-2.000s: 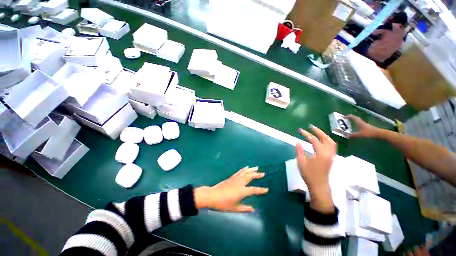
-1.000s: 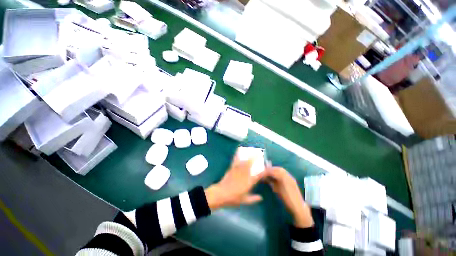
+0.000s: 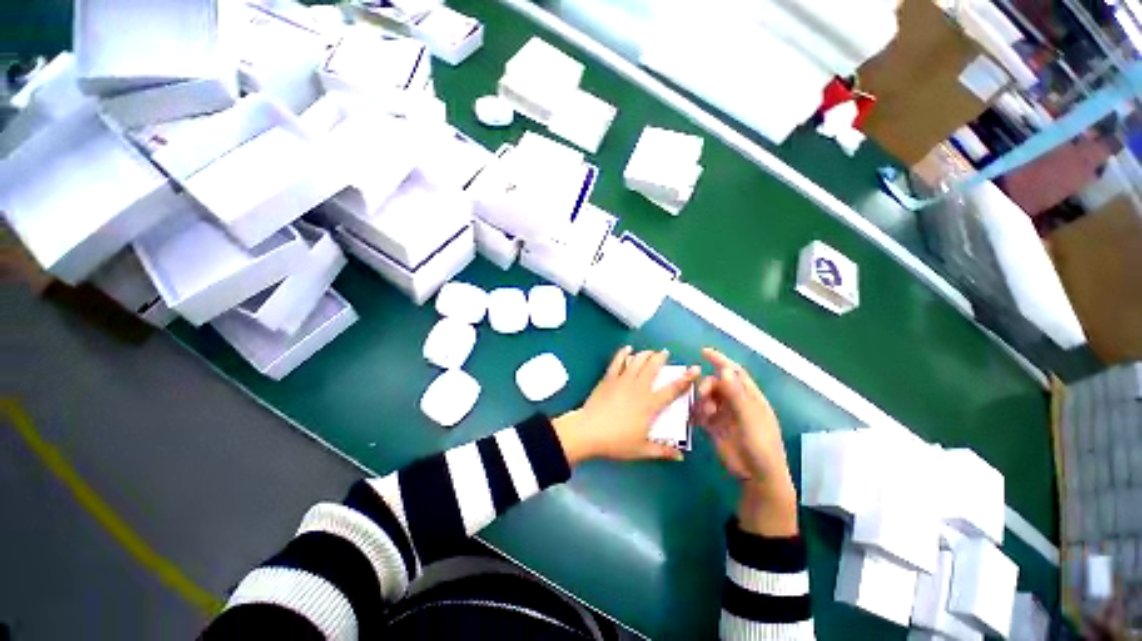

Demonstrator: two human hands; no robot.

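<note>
A small white box base with a dark edge (image 3: 673, 422) lies on the dark green tabletop in front of me, partly hidden by my left hand. My left hand (image 3: 630, 408) lies over its left side with the fingers spread, holding it. My right hand (image 3: 741, 420) is raised at its right side with curled fingers; I cannot tell whether it touches the box. Several glossy white rounded pucks (image 3: 542, 377) lie to the left of my hands.
A large heap of open white lids (image 3: 238, 269) is at the left. Stacked closed white boxes (image 3: 877, 491) are at the right. Beyond the white rail (image 3: 764, 354), the green belt holds white boxes and a picture-marked box (image 3: 828, 277). A red bag (image 3: 847, 100) is farther back.
My right hand has come left from near the closed boxes to beside my left hand, and a small box is now between them. The other person's arm has left view. The picture-marked box shows farther right.
</note>
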